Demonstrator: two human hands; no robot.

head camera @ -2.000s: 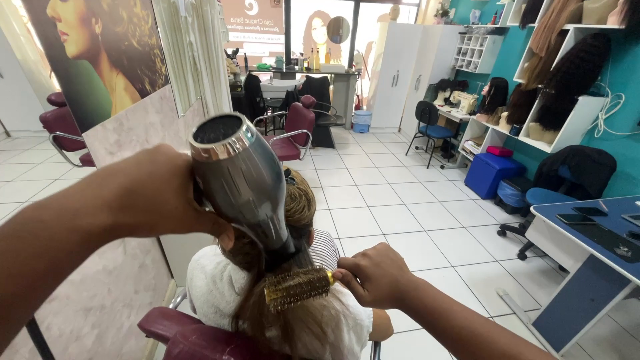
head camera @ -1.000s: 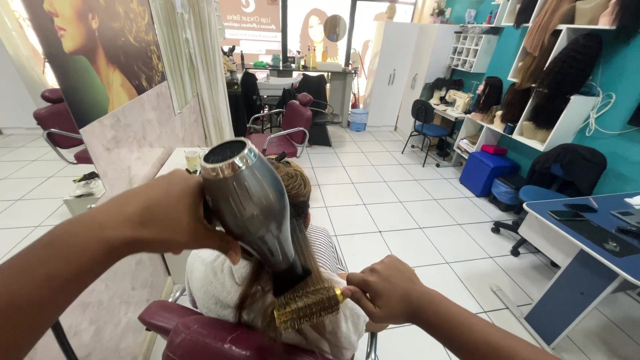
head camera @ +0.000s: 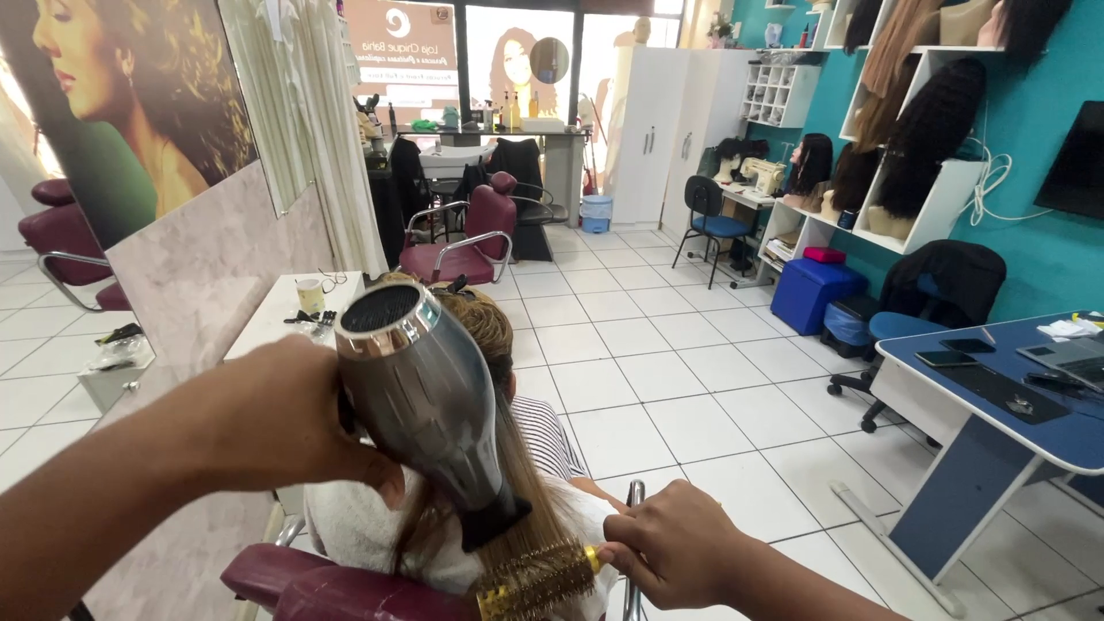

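Note:
My left hand (head camera: 285,423) is closed round the handle of a grey hair dryer (head camera: 427,388), whose black nozzle (head camera: 493,517) points down at a lock of long brown hair (head camera: 526,483). Below the nozzle, a gold round brush (head camera: 539,582) lies against the ends of that lock, its bristles among the strands. My right hand (head camera: 673,543) grips the brush by its handle, which the fingers mostly hide. The hair belongs to a seated person seen from behind, with a white towel (head camera: 345,526) over the shoulders and clips in the hair on top.
The maroon salon chair's backrest (head camera: 345,595) is close below, its metal armrest (head camera: 635,552) beside my right hand. A white counter (head camera: 267,319) with a mug (head camera: 310,296) and hair clips (head camera: 312,319) stands at left under a mirror. A blue-topped desk (head camera: 992,371) is at right.
The brush and my right hand have moved down along the hair, away from the head. The dryer has followed, its nozzle still just above the brush.

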